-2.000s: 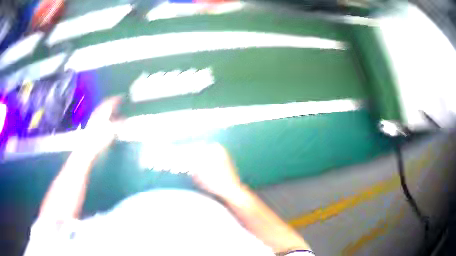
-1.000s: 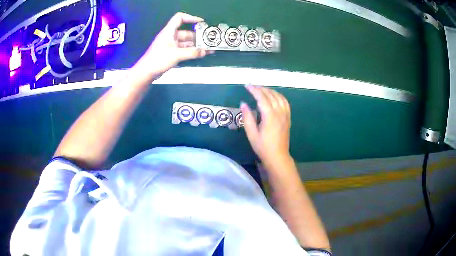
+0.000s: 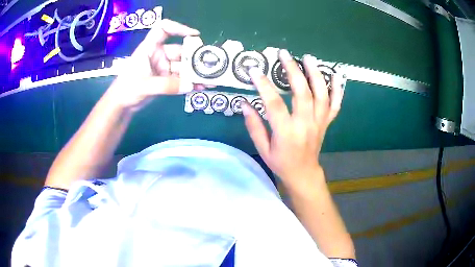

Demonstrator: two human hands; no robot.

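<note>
A carrier plate [image 3: 229, 49] with four round assemblies is held up above the green belt, close to the camera. My left hand [image 3: 156, 65] grips its left end between thumb and fingers. My right hand [image 3: 294, 114] is spread over its right half, fingertips over the round assemblies and covering parts of them; whether it grips the plate is unclear. A second carrier plate [image 3: 209, 108] lies on the green belt below the held one, its right end partly behind my right thumb.
A third carrier [image 3: 139, 20] lies at the upper left beside the purple-lit machine with cables and yellow tags [image 3: 52, 55]. A metal guide strip [image 3: 385, 78] crosses the belt [image 3: 364, 112]. A green roller [image 3: 449, 78] stands at the right, with a grey floor and yellow line below.
The held carrier has come up closer to the camera. My right hand has moved from the lower carrier onto the held one. Another carrier shows more at the upper left.
</note>
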